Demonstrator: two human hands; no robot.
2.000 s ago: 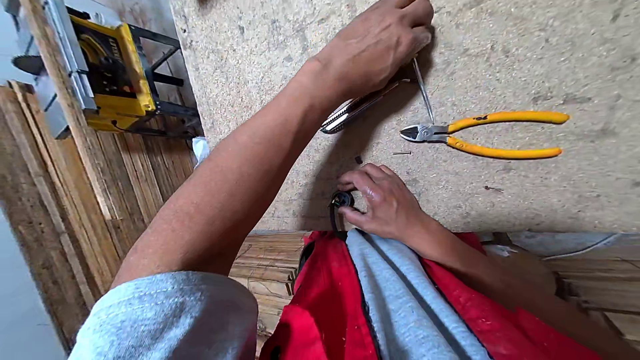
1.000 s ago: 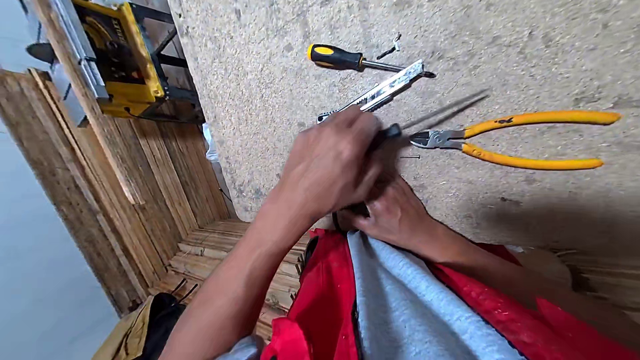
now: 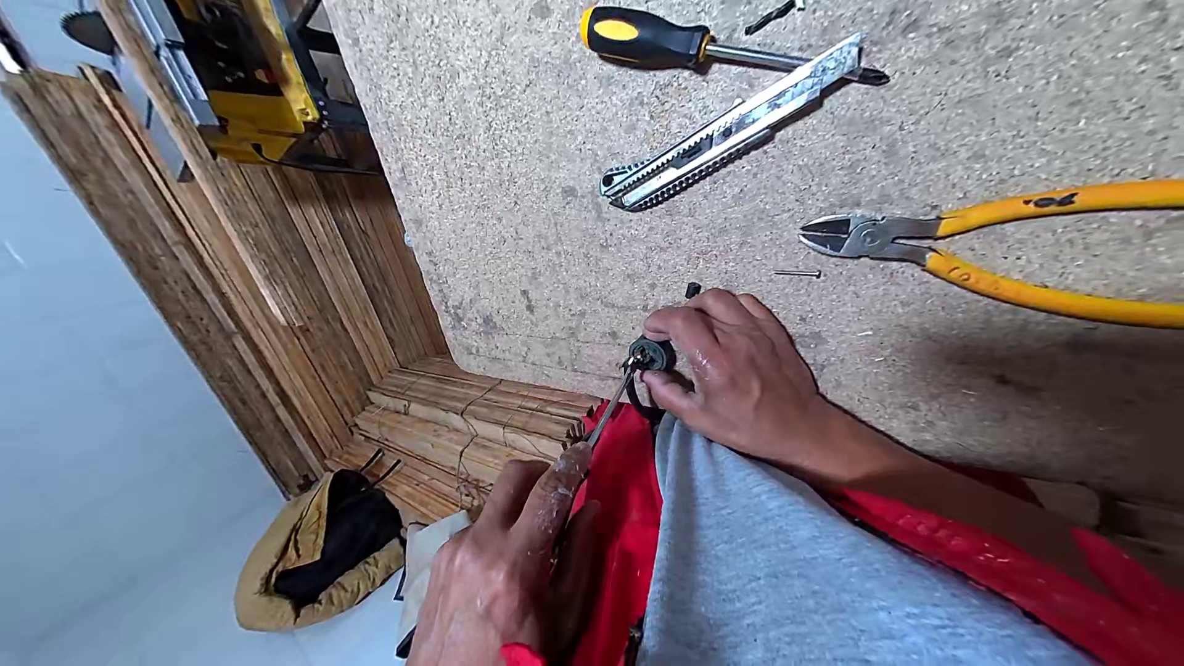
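Note:
My right hand (image 3: 740,370) grips a small round dark plastic electrical fitting (image 3: 653,353) between thumb and fingers, its open face with metal contacts turned left. A black cable (image 3: 635,396) curves below it. From the lower left, my left hand (image 3: 509,555) holds a thin-shafted screwdriver (image 3: 609,412); its tip meets the fitting's face, and its handle is hidden in my fingers. On the board above lie a black-and-yellow screwdriver (image 3: 647,39) and a metal snap-off utility knife (image 3: 731,129) across its shaft. Yellow-handled diagonal cutters (image 3: 869,237) rest at the right, jaws pointing left.
A small nail (image 3: 797,273) lies below the cutters' jaws on the particle board (image 3: 518,185). A dark drill bit (image 3: 770,17) is at the top. Stacked wooden boards (image 3: 314,250), a yellow table saw (image 3: 268,102) and a tan-and-black bag (image 3: 319,555) stand beyond the left edge.
My left hand has come down from the upper board to the fitting, bringing the thin screwdriver. The fitting, covered by that hand one second ago, shows again in my right hand.

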